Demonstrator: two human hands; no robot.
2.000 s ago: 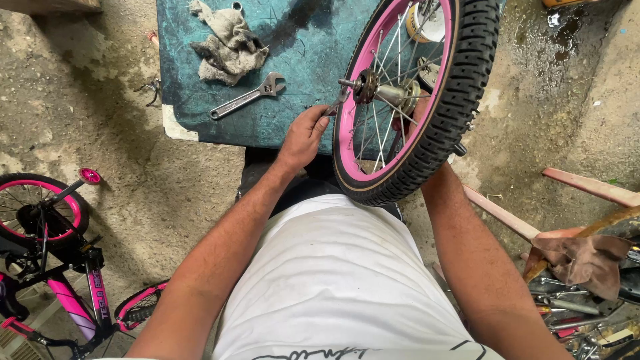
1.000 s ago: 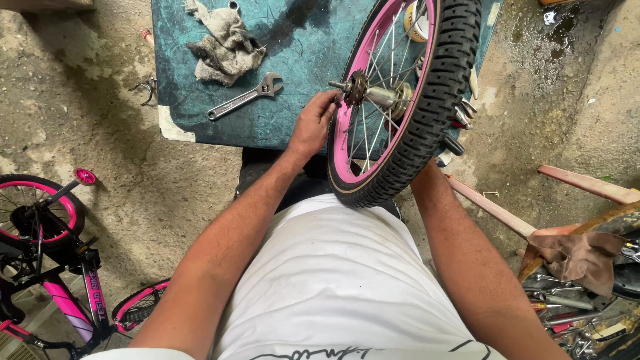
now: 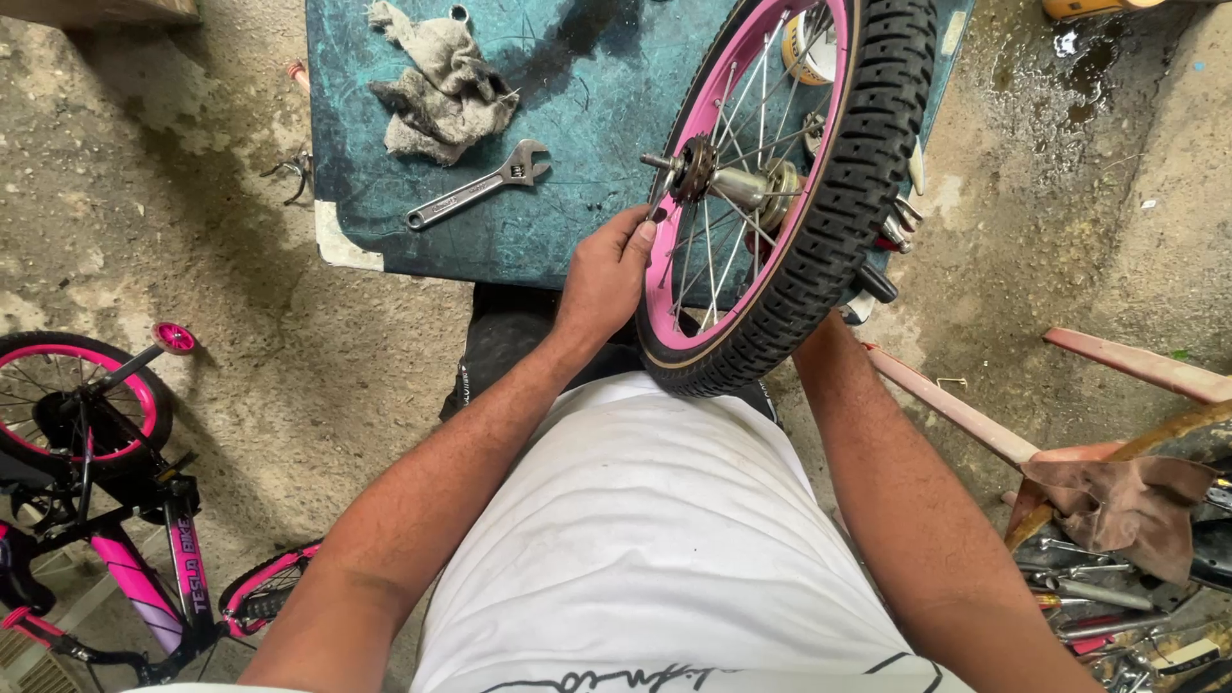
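A small bicycle wheel with a pink rim and black knobby tyre (image 3: 852, 164) stands tilted at the table's near edge, against my white shirt. My left hand (image 3: 616, 260) is at the rim's left side, thumb and fingers closed on a thin metal tool (image 3: 660, 192) that reaches to the sprocket (image 3: 695, 169) on the hub. What kind of tool it is, I cannot tell. My right hand is hidden behind the wheel; only its wrist and forearm show. An adjustable wrench (image 3: 478, 186) and a crumpled grey rag (image 3: 445, 87) lie left of the wheel on the teal table (image 3: 597, 115).
Behind the spokes stands a yellow and white tub (image 3: 810, 50). Pliers-like tools (image 3: 900, 226) lie beyond the tyre at the table's right edge. A pink and black child's bicycle (image 3: 135, 568) is on the floor at left. At lower right are a brown cloth (image 3: 1121, 510) and several hand tools (image 3: 1097, 592).
The wheel has tilted and turned a little, with its hub lower than two seconds ago. My left hand stays near the rim by the sprocket.
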